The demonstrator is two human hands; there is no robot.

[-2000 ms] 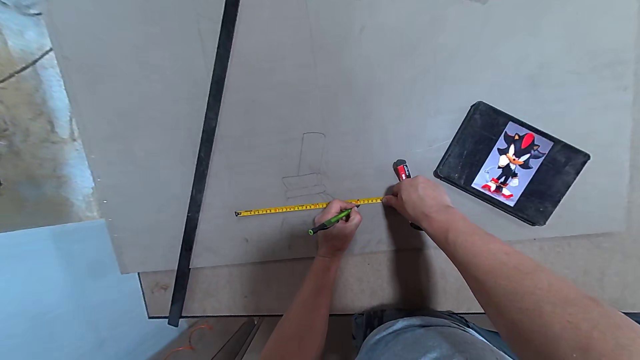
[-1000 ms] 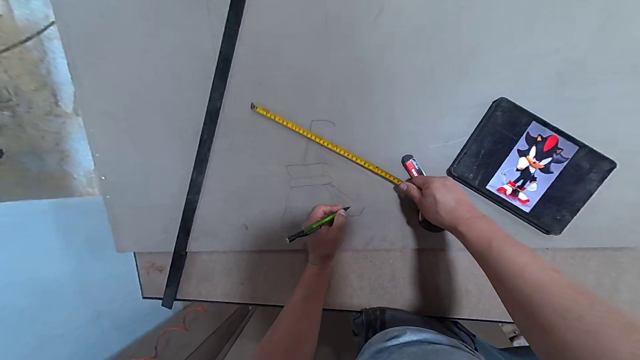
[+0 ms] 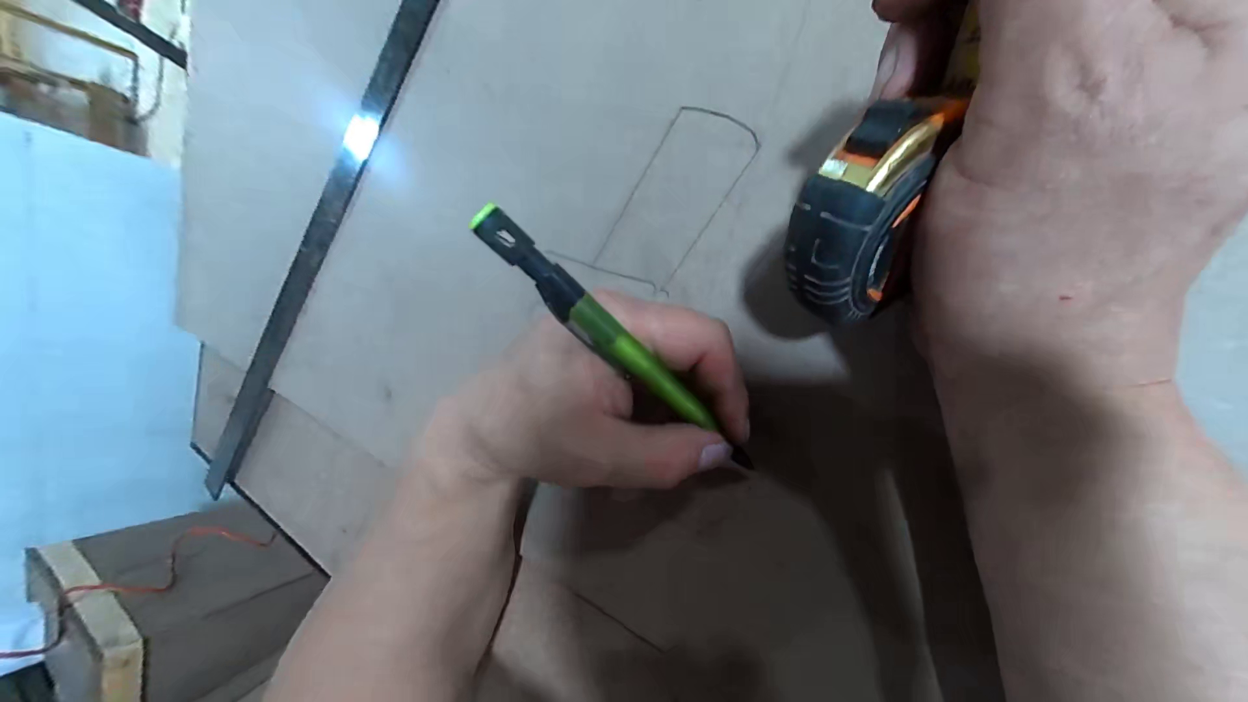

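Note:
My left hand holds a green and black pencil-like marking tool between thumb and fingers, its dark tip pointing down to the right near the board. Above that hand, thin pencil lines on the grey-brown board form a narrow upright shape with a rounded top. My right hand is at the upper right, close to the camera, closed around a tape measure with a black, orange and yellow case. Its fingers are partly cut off by the frame's top edge.
A long dark flat strip lies slanting across the board's left part and past its lower edge. At the lower left are a wood-edged brown panel and an orange cord. A light blue surface lies at the left.
The view has moved much closer. The right hand, earlier beside the extended yellow tape on the board, now holds the tape case raised. The tablet with the cartoon picture is out of view.

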